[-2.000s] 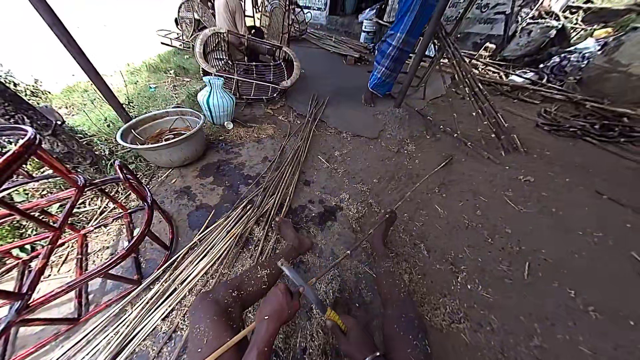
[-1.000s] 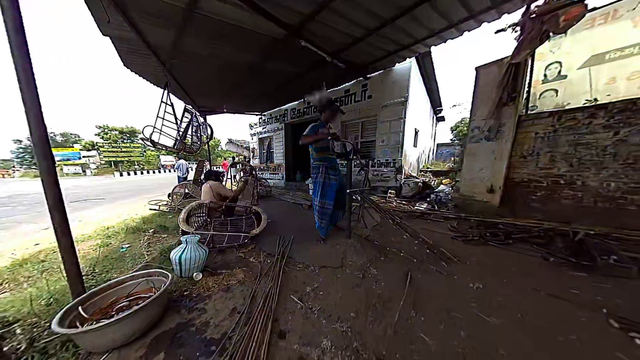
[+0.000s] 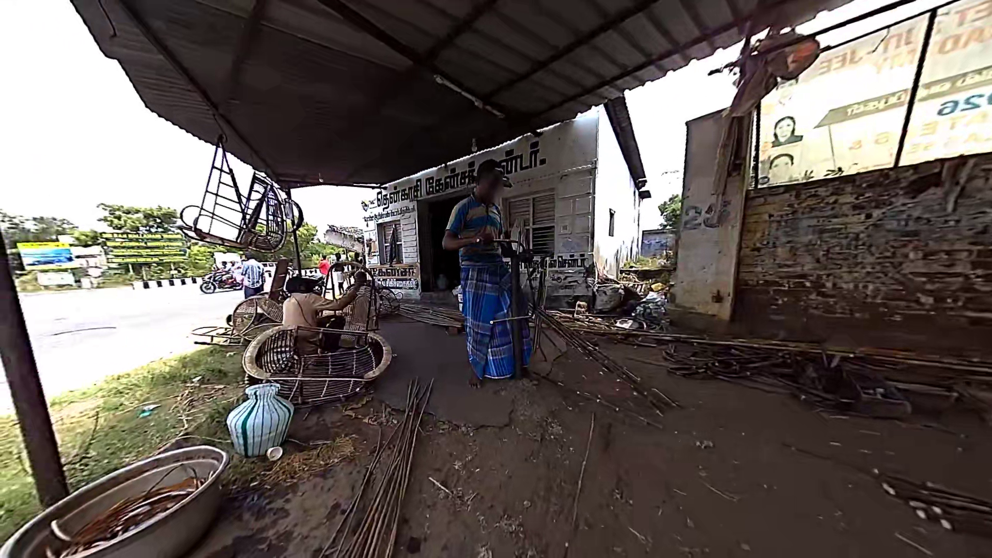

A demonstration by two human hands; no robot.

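Neither my left hand nor my right hand shows in the head view; both are outside the frame, so what they hold is hidden. A bundle of long thin canes (image 3: 391,473) lies on the ground at the lower middle. To its right a single cane (image 3: 583,469) runs up from the bottom edge. At the lower left stands a wide metal basin (image 3: 203,496) with reddish-brown strips (image 3: 139,508) in it. Beyond it is a pale, green-striped water pot (image 3: 261,420), upright on the ground.
A person (image 3: 487,271) stands by a metal post (image 3: 517,318); another person (image 3: 310,310) sits behind a round cane frame (image 3: 376,356). Cane piles (image 3: 612,364) and dark coiled lengths (image 3: 775,380) lie to the right. A roof pole (image 3: 27,387) stands at the left.
The view has tilted up strongly; my hands, the curved-bladed tool and the cane they held, in view two seconds ago, are now out of frame.
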